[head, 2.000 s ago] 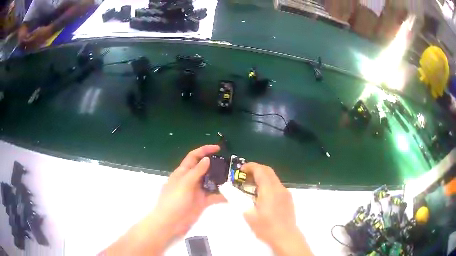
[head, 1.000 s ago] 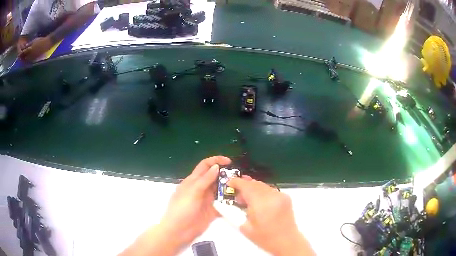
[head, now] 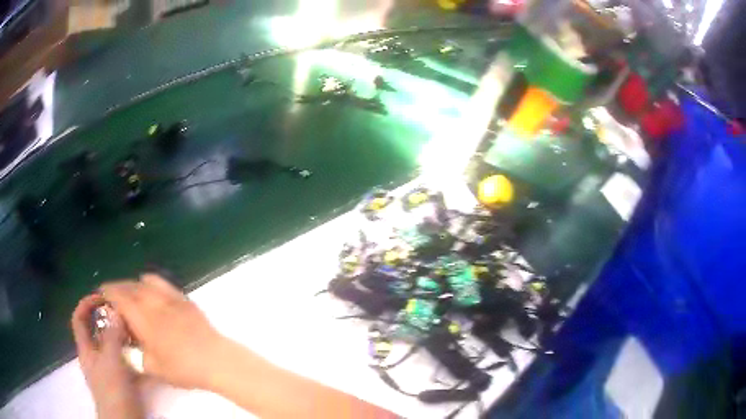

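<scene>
My left hand (head: 98, 364) is at the lower left, holding an adapter housing with a circuit board (head: 103, 320) in it; only a small bright part of the board shows between the fingers. My right hand (head: 168, 331) lies over it, fingers on the housing. A bit of the white hand tool (head: 133, 357) shows under my right hand. The housing's dark walls are mostly hidden by the fingers, and the view is blurred.
The board pile (head: 442, 286), with black cords, lies on the white ledge (head: 278, 286) right of my hands. The green belt (head: 245, 204) carries scattered boards and a corded piece (head: 253, 170). A yellow ball-like object (head: 495, 190) sits behind the pile. Blue material (head: 703, 245) is at far right.
The view has swung right, so the hands now appear at lower left and the board pile near the middle. The board, earlier beside the housing, went into it and stays between both hands.
</scene>
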